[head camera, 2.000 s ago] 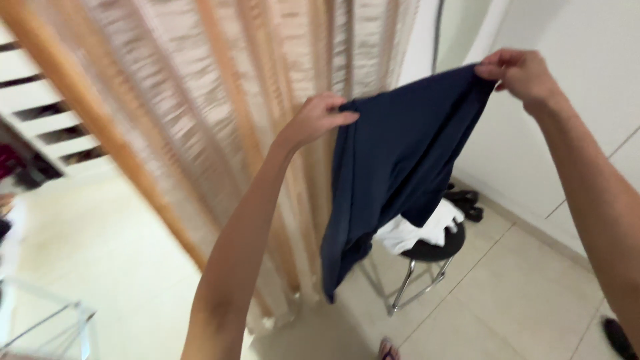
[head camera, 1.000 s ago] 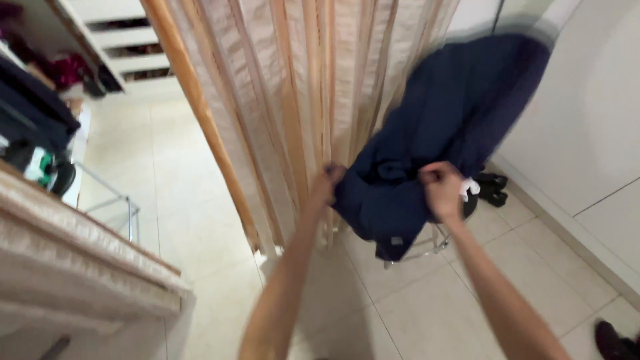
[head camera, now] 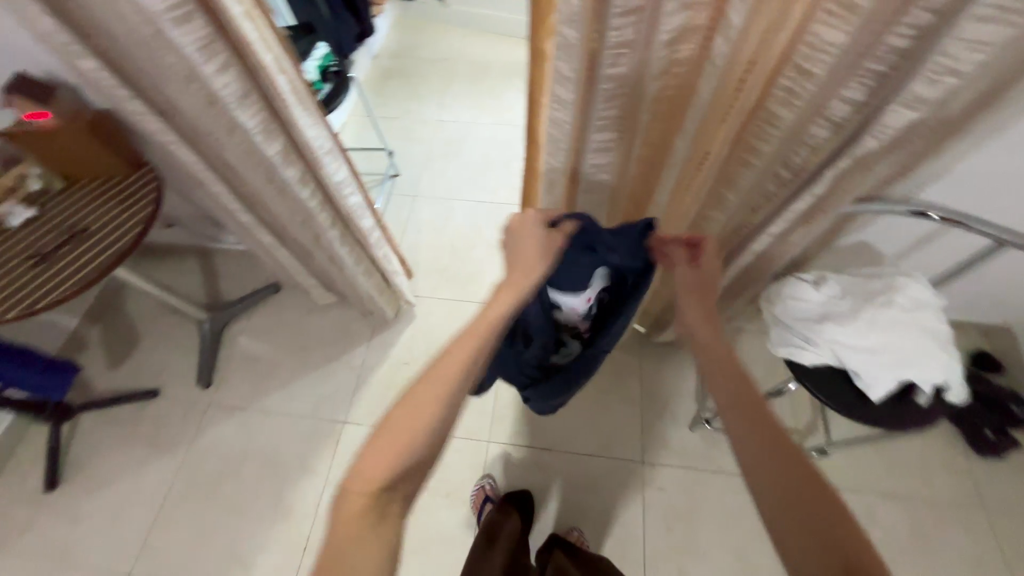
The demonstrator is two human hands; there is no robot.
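A dark navy garment (head camera: 592, 376), bunched and folded, hangs between my two hands in front of the curtain. My left hand (head camera: 534, 246) grips its upper left edge. At the upper right corner, my right hand (head camera: 684, 252) pinches the cloth, somewhat blurred. A white and dark printed patch (head camera: 578, 302) shows within the folds. White cloth (head camera: 868, 328) lies on the black seat of a chair (head camera: 864, 404) with a chrome frame, to the right of my right hand.
Striped beige and orange curtains (head camera: 640, 104) hang behind my hands, with another curtain (head camera: 264, 152) at left. A slatted round table (head camera: 88, 232) with metal feet stands far left. Dark items (head camera: 988, 412) lie by the chair. My feet are on the tiled floor (head camera: 384, 480).
The navy garment hung spread wide from my raised hands, then was gathered lower; now it is a smaller bundle with a printed patch showing. The view has swung left and down.
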